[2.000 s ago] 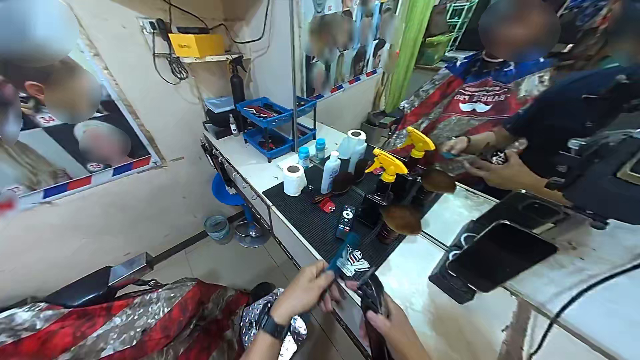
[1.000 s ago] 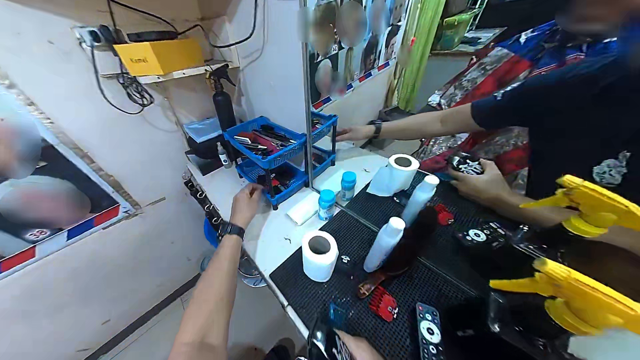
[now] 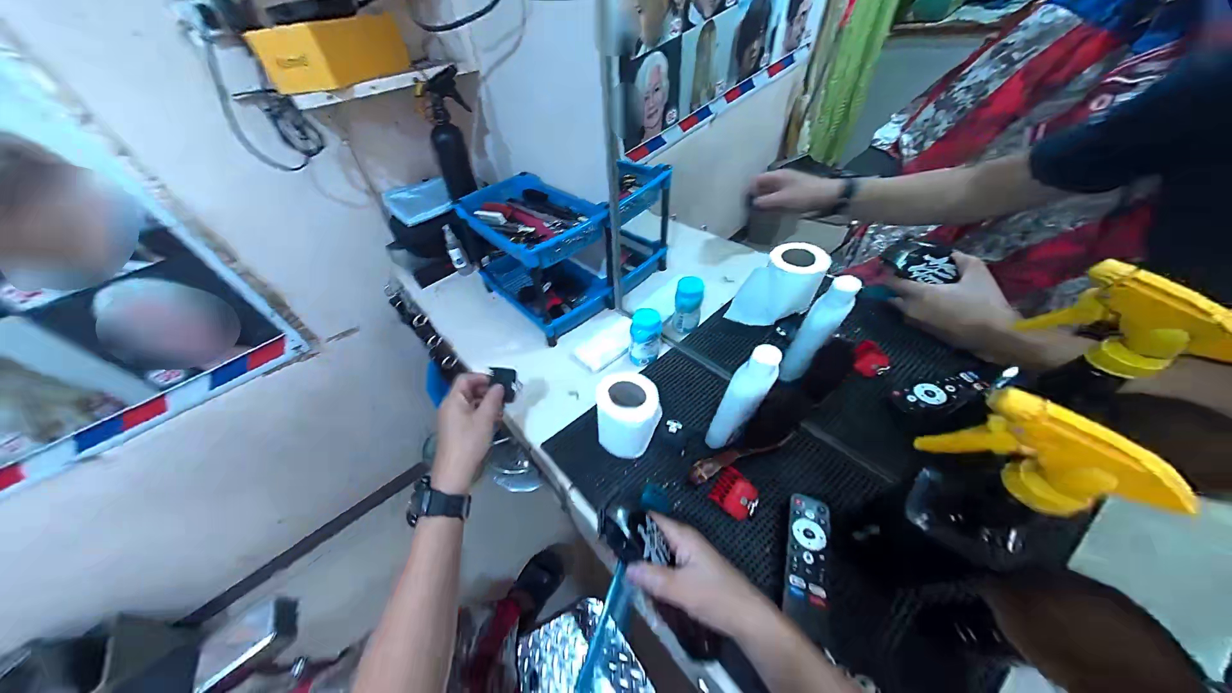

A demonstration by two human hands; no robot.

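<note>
My left hand (image 3: pixel 467 419), with a watch on its wrist, pinches a small black clipper guard (image 3: pixel 503 383) over the near edge of the white counter. Lower right, my right hand (image 3: pixel 698 577) grips a black hair clipper (image 3: pixel 640 539) with pale markings. A blue comb (image 3: pixel 606 616) hangs below that hand; how it is held is partly hidden. A red clipper guard (image 3: pixel 734 493) lies on the black mat (image 3: pixel 597 491), beside the brown handle of a brush. The roll of white paper (image 3: pixel 628 416) stands between my hands, farther back.
A blue two-tier rack (image 3: pixel 539 252) with tools stands at the back against the mirror. On the counter are a white bottle (image 3: pixel 743 397), a blue-capped container (image 3: pixel 646 337), a remote control (image 3: pixel 807 553) and a spray bottle with a yellow head (image 3: pixel 1068 452). The mirror repeats these things.
My left hand was at the rack's lower tier one second ago; it has come back towards me with the small black guard. The clipper in my right hand now shows more fully.
</note>
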